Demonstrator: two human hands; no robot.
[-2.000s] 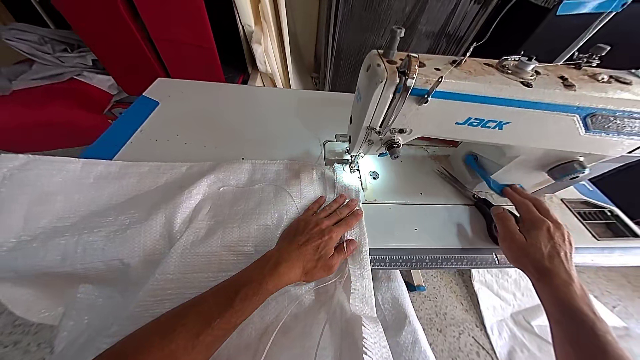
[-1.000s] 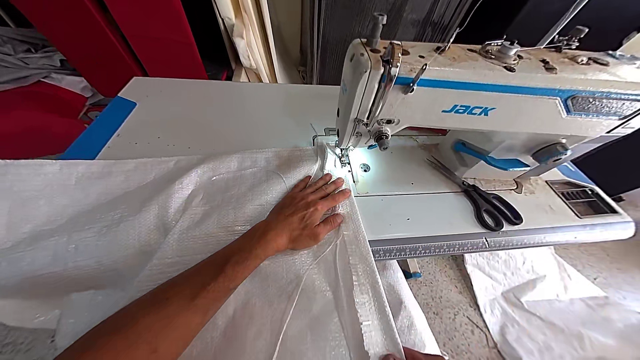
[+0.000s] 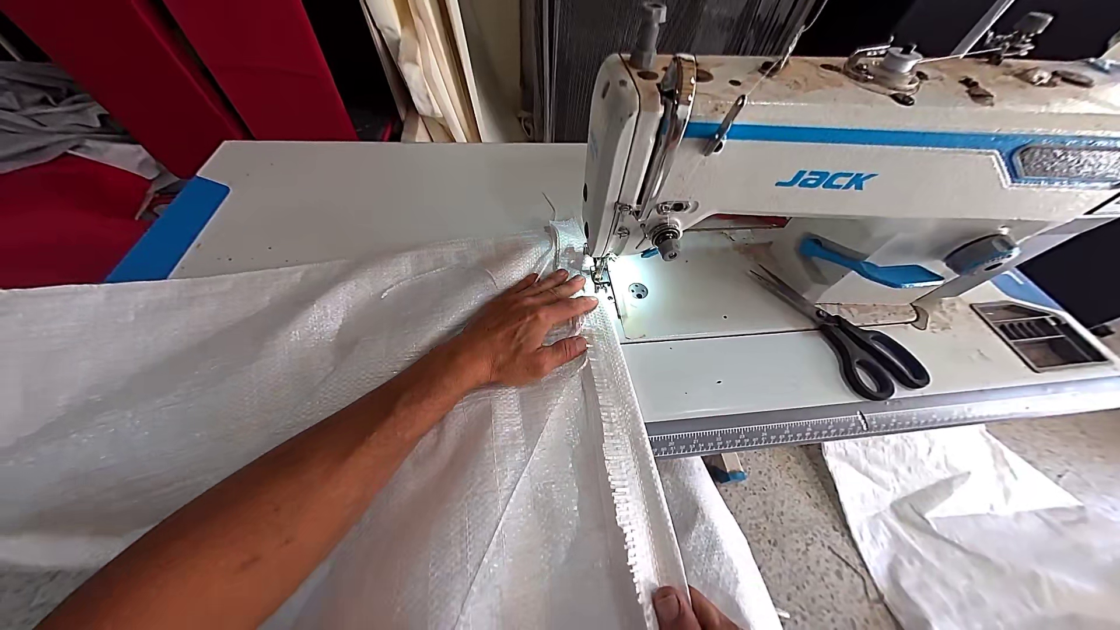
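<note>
White woven plastic fabric (image 3: 350,350) spreads over the left of the table, and its folded, fringed edge runs under the presser foot (image 3: 599,273) of a Jack sewing machine (image 3: 840,149). My left hand (image 3: 534,332) lies flat on the fabric just left of the lit needle area, fingers slightly spread. At the bottom of the view, my right hand (image 3: 687,608) pinches the folded edge between thumb and fingers; most of that hand is out of view. Fabric extends past the needle toward the back.
Black-handled scissors (image 3: 862,350) lie on the machine bed, right of the needle. A ruler strip (image 3: 770,430) runs along the table's front edge. More white fabric (image 3: 954,525) is on the floor at the right. Red material (image 3: 70,219) is at the far left.
My right hand has left the blue lever and scissors area and now grips the fabric edge near me. More of the fabric edge shows behind the presser foot. My left hand stays beside the foot.
</note>
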